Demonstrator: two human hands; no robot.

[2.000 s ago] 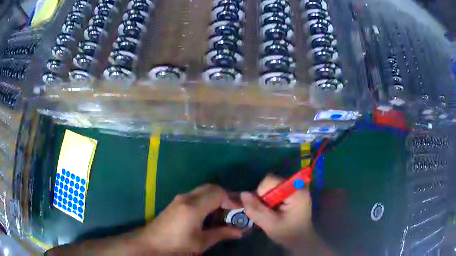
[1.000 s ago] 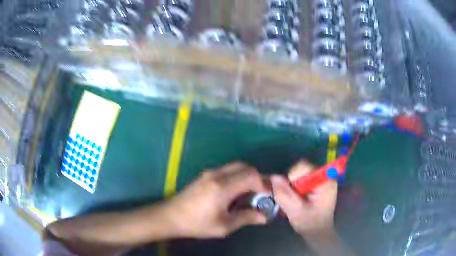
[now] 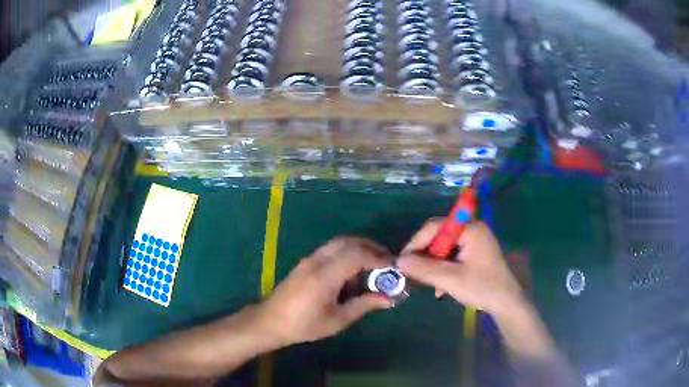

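Note:
My left hand (image 3: 321, 291) holds a round part (image 3: 387, 282) between thumb and fingers above the green mat. The part has a silver-white outer ring and a dark centre with rings, face up. My right hand (image 3: 461, 261) is shut on a red hand tool (image 3: 452, 227) with a blue dot; the tool stands steeply, its upper end away from me. The right fingertips are at the part's upper right edge. The tool's tip is hidden by my fingers, so I cannot tell if it touches the part.
Stacked clear trays (image 3: 302, 121) with rows of round parts stand ahead. A side tray (image 3: 57, 178) is at left, more trays at right. A dot label sheet (image 3: 161, 246) lies left on the mat (image 3: 227, 227). A loose ring (image 3: 575, 283) lies right. A red object (image 3: 580, 159) is beyond.
The view has shifted and sharpened. My right hand has turned the red tool from a slant to a steeper angle. My left hand still holds the round part.

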